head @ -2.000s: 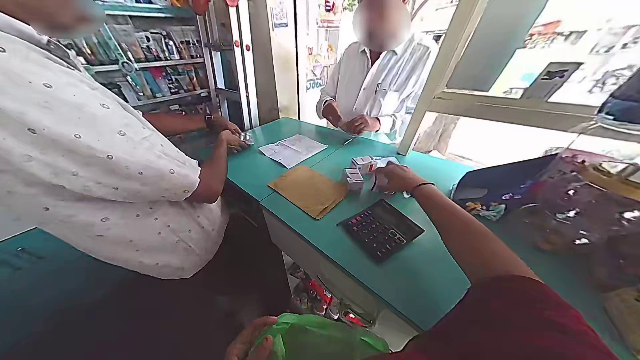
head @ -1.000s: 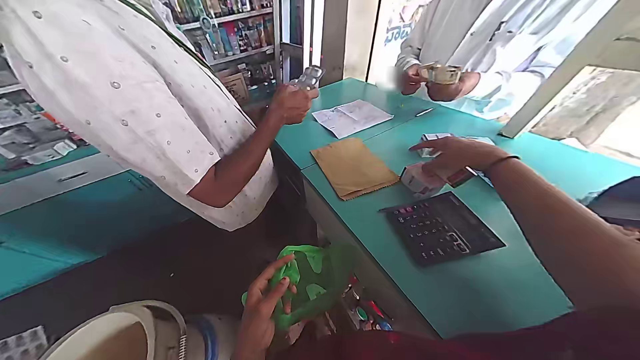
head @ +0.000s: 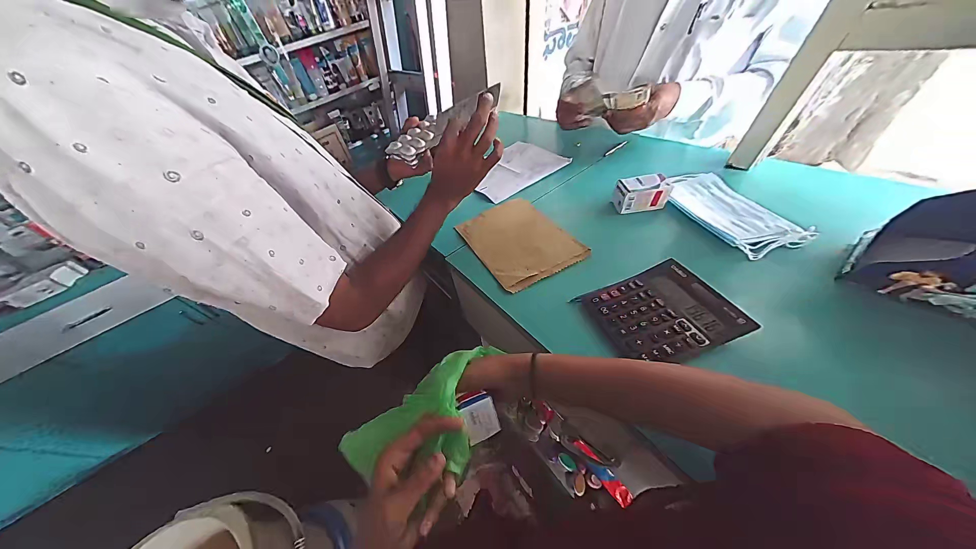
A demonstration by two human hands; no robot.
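My left hand [head: 415,465] holds a green plastic bag [head: 404,427] low in front of me. My right hand [head: 488,375] reaches into the bag's mouth, its fingers hidden by the plastic. A small white and blue box [head: 480,419] shows just under that hand; whether the fingers grip it, I cannot tell. On the teal counter [head: 808,335] above my right forearm lies a black desk calculator [head: 667,313]. Beyond it are a brown paper envelope [head: 523,245], a small white carton [head: 641,194] and a stack of face masks [head: 736,210].
At the left, a person in a patterned white shirt [head: 175,175] holds blister packs [head: 415,143]. Across the counter, another person holds banknotes [head: 627,99]. A white paper [head: 526,169] and a pen [head: 616,149] lie there. An open drawer [head: 602,457] below holds small items; a bucket [head: 221,526] stands lower left.
My right hand has moved from the boxes on the counter into the green bag. Fewer boxes lie by the masks. The person at the left has raised a hand over the blister packs.
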